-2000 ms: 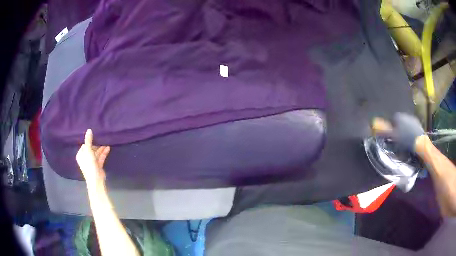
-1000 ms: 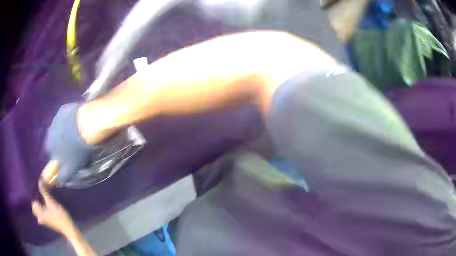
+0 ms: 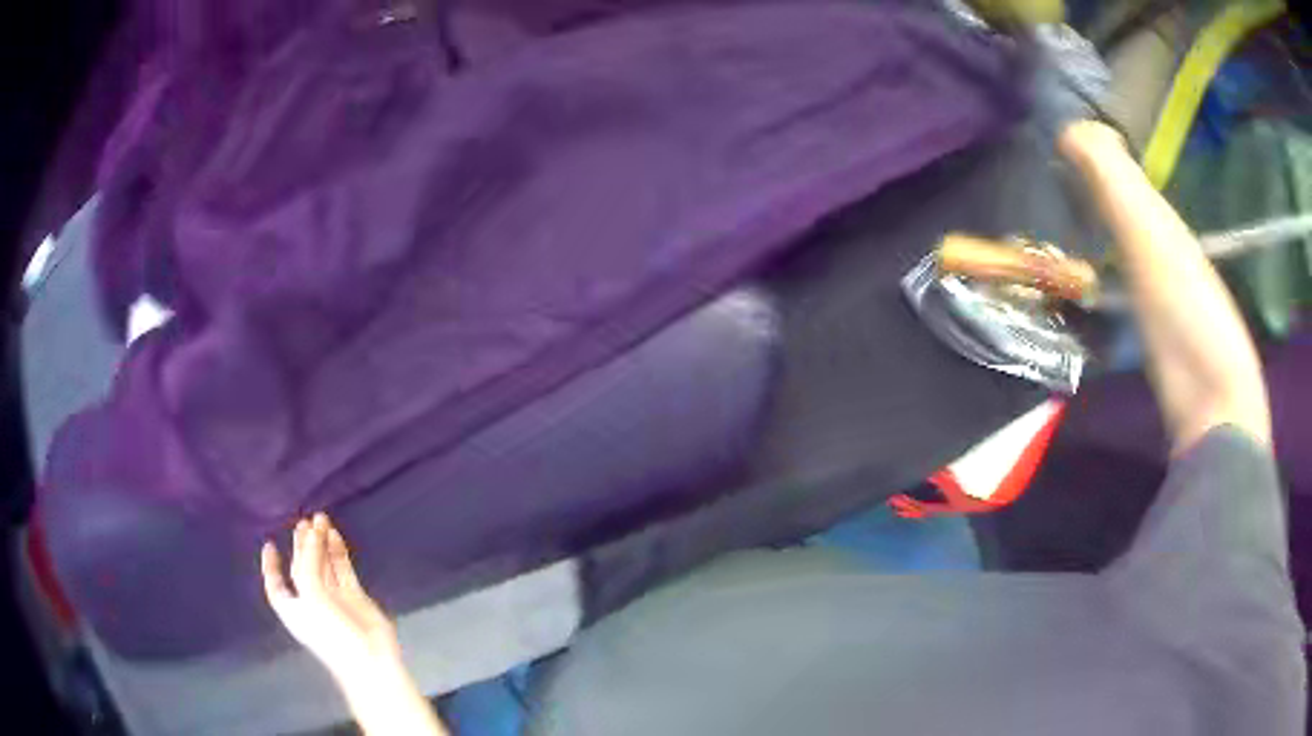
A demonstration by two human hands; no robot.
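The dark purple garment [image 3: 576, 216] lies over the padded form [image 3: 633, 417], whose near side and rounded right end are bare. My left hand [image 3: 328, 582] is bare, at the garment's near left edge, fingers spread and fingertips at the cloth. My right hand [image 3: 1058, 86], in a blurred grey glove, is at the garment's far right end, where the cloth is drawn to it; it appears to hold the cloth. The steam iron [image 3: 1000, 316], with an orange-brown handle, stands apart from both hands on the right side of the dark table cover.
A red and white piece [image 3: 1000, 467] is at the near right table edge. A yellow hose [image 3: 1201, 86] hangs at the far right, beside green plastic [image 3: 1273, 216]. A pale hose runs behind my right forearm. The light grey table edge [image 3: 504, 626] is at the near left.
My right hand has let go of the iron and moved to the garment's far right end. The garment's right part has shifted away from me, and the iron is back at the right.
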